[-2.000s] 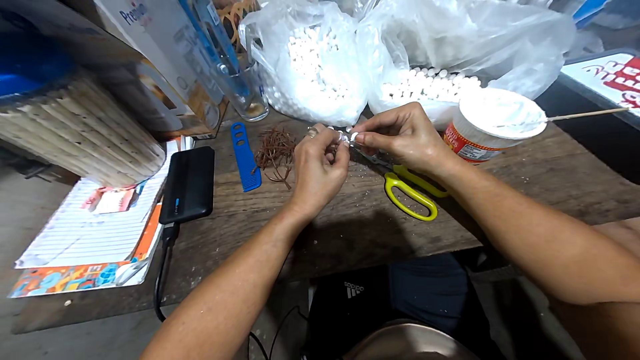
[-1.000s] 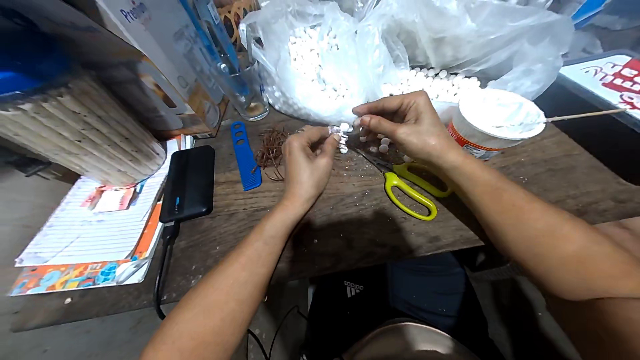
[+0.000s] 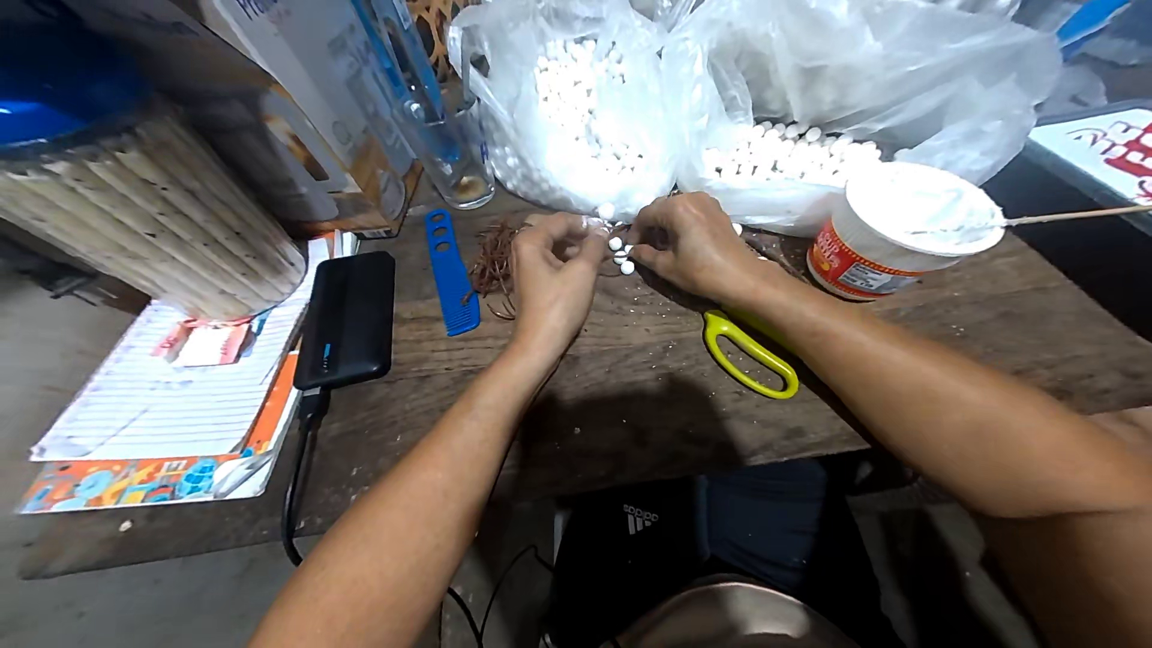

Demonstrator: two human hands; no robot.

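My left hand (image 3: pixel 560 265) pinches a small cluster of white round beads (image 3: pixel 621 256) between thumb and fingers. Close on its right, my right hand (image 3: pixel 688 238) has thumb and fingertips at the same cluster; whether it grips a piece is hidden. A tangle of thin brown strands (image 3: pixel 491 263) lies left of my left hand. Yellow-handled scissors (image 3: pixel 751 360) lie partly under my right wrist. Behind the hands stand two clear plastic bags (image 3: pixel 576 135) of white beads (image 3: pixel 792 151). A paper cup (image 3: pixel 900 229) of white paste with a thin stick (image 3: pixel 1071 214) stands at the right.
A blue comb (image 3: pixel 452 274) and a black power bank (image 3: pixel 346 319) with a cable lie left of the hands. Further left are a lined notebook (image 3: pixel 171 396) and a blue-lidded container of pale sticks (image 3: pixel 153 216). A drinking glass (image 3: pixel 463 175) stands behind the comb.
The bead cluster shows below the fingertips now, where two seconds ago the fingers mostly covered it. My right hand has come down closer to my left.
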